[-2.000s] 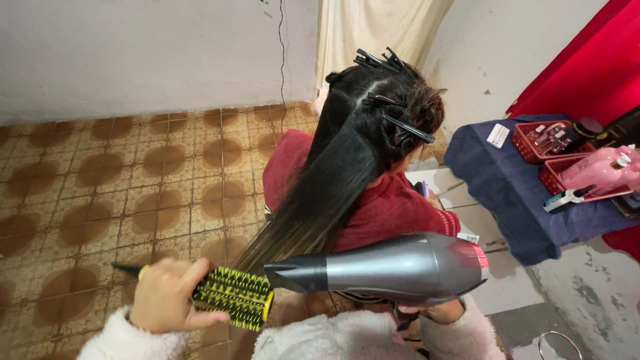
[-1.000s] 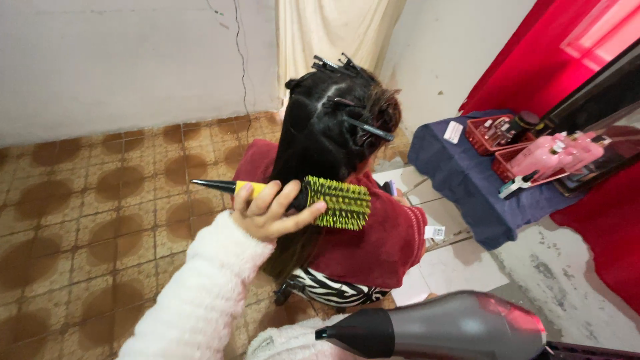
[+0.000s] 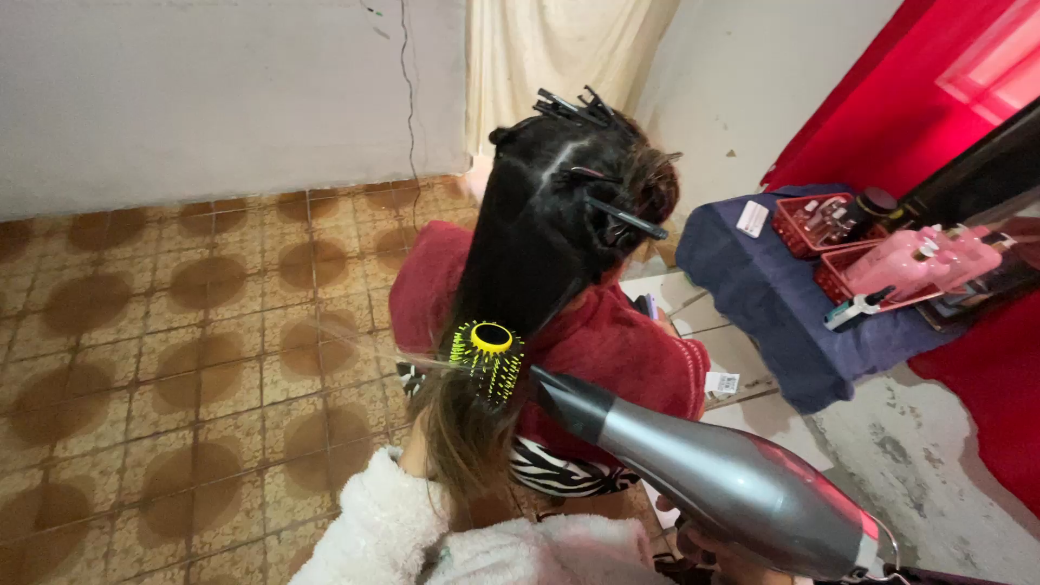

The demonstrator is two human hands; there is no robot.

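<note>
A seated person's long dark hair (image 3: 520, 244) hangs down the back over a dark red towel (image 3: 626, 353), with black sectioning clips (image 3: 626, 218) holding the upper sections. The yellow and black round brush (image 3: 492, 361) sits in the lower lengths, its barrel end facing up. My left hand (image 3: 416, 447) is at the brush's lower side, mostly behind the hair, which also hides the handle. My right hand (image 3: 699, 540) grips the grey hair dryer (image 3: 723, 467) from below, partly hidden by its body. The dryer's black nozzle points at the hair just right of the brush.
On the right, a table with a dark blue cloth (image 3: 731, 284) bears red plastic baskets (image 3: 833, 280), pink bottles (image 3: 894, 264) and a small white card (image 3: 752, 219). Red curtains hang beside it. A zebra-patterned seat (image 3: 561, 471) shows below the towel. A pale wall stands beyond the tiled floor.
The brush, held across the hair a second ago, is now upright within the lower lengths. My left hand has moved down behind the hair. The dryer's nozzle has come up close to the brush.
</note>
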